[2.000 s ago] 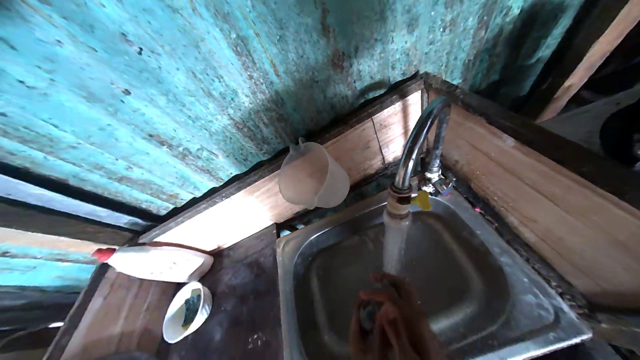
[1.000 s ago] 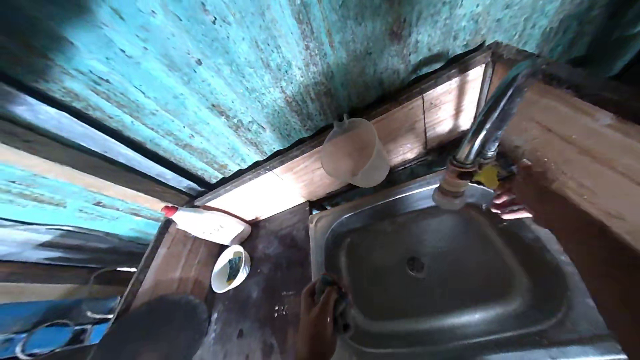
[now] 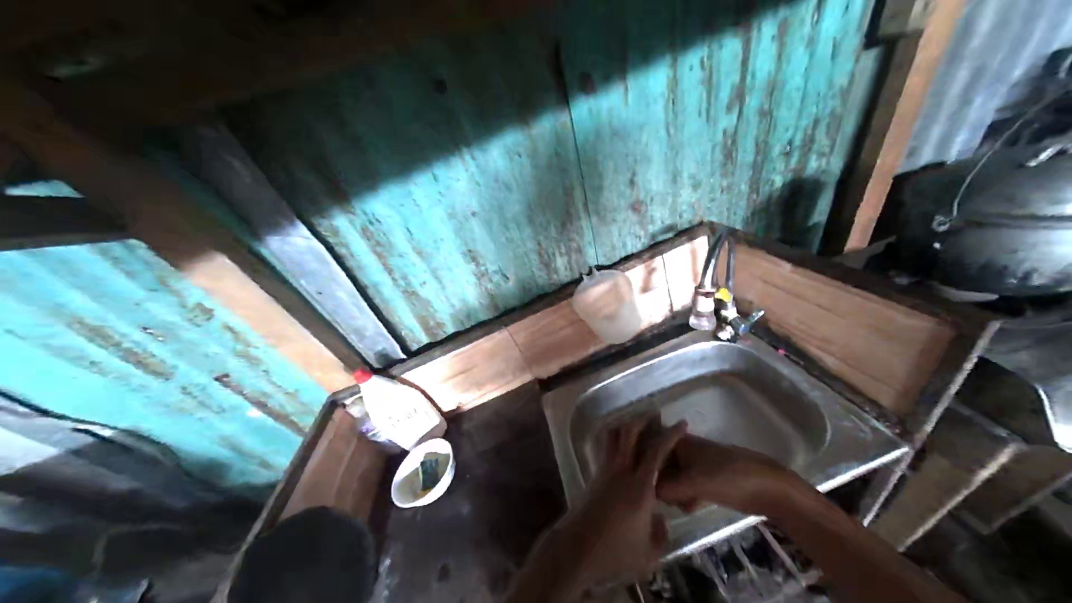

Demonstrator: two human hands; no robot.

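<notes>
Over the near left part of the stainless steel sink (image 3: 854, 427), my left hand (image 3: 624, 486) and my right hand (image 3: 699, 473) meet, blurred, with fingers overlapping. Whether anything lies between them cannot be made out. Behind the basin stands the curved metal faucet (image 3: 706, 306), with a yellow piece at its valve and no water seen coming from it. A translucent plastic pitcher (image 3: 609, 308) hangs against the wooden backsplash to the left of the faucet.
A white bottle with a red cap (image 3: 400, 410) stands in the counter's left corner, beside a white bowl (image 3: 410, 492) holding a sponge. A dark round object (image 3: 306, 557) is at lower left. Large dark metal pots (image 3: 1005, 226) sit at right. A wire rack (image 3: 745, 565) shows below the sink.
Water ran from the faucet in the oldest frame, and none shows now. My right hand has left the faucet valve and come to my left hand. The view has shifted widely.
</notes>
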